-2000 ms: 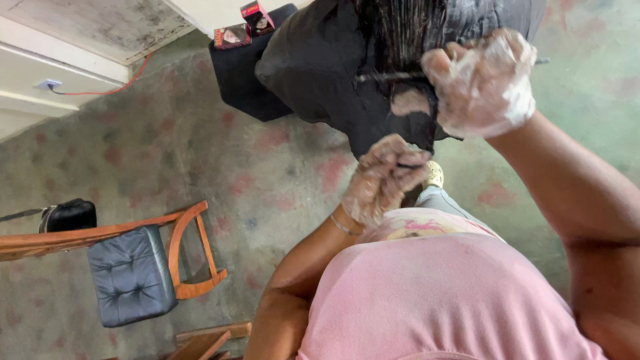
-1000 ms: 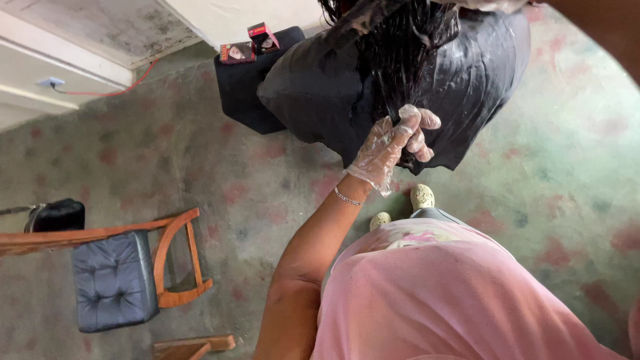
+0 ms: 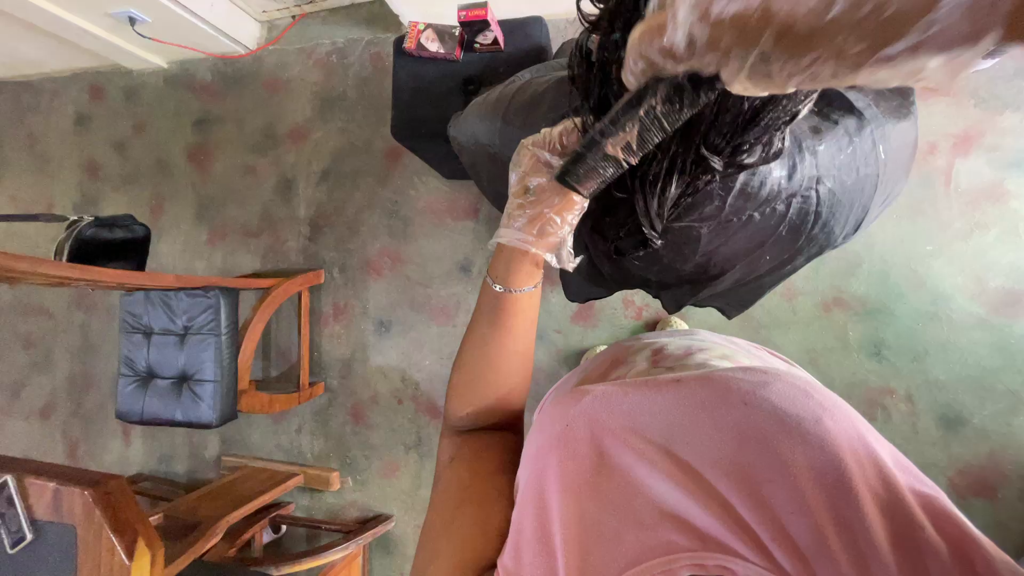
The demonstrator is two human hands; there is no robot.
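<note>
Wet black hair (image 3: 696, 152) of a seated person hangs over a black cape (image 3: 768, 216) with pale smears. My right hand (image 3: 720, 48), in a clear plastic glove, is at the top right, closed around a black comb (image 3: 632, 132) that slants down to the left across the hair. My left hand (image 3: 548, 188), gloved too and with a chain bracelet at the wrist, is at the left edge of the hair, beside the comb's lower end. Its fingertips are partly hidden, so what it grips does not show.
Two printed boxes (image 3: 434, 40) lie on a black seat (image 3: 432, 104) behind the cape. At left are a wooden chair with a blue-grey tufted cushion (image 3: 178, 356) and a black bag (image 3: 108, 240). Wooden furniture (image 3: 232, 504) fills the lower left. A red cord (image 3: 232, 54) runs along the wall.
Since the first frame, my left hand has moved up from below the cape to the side of the hair. My right hand, earlier over the cape with the comb, is now higher, across the hair.
</note>
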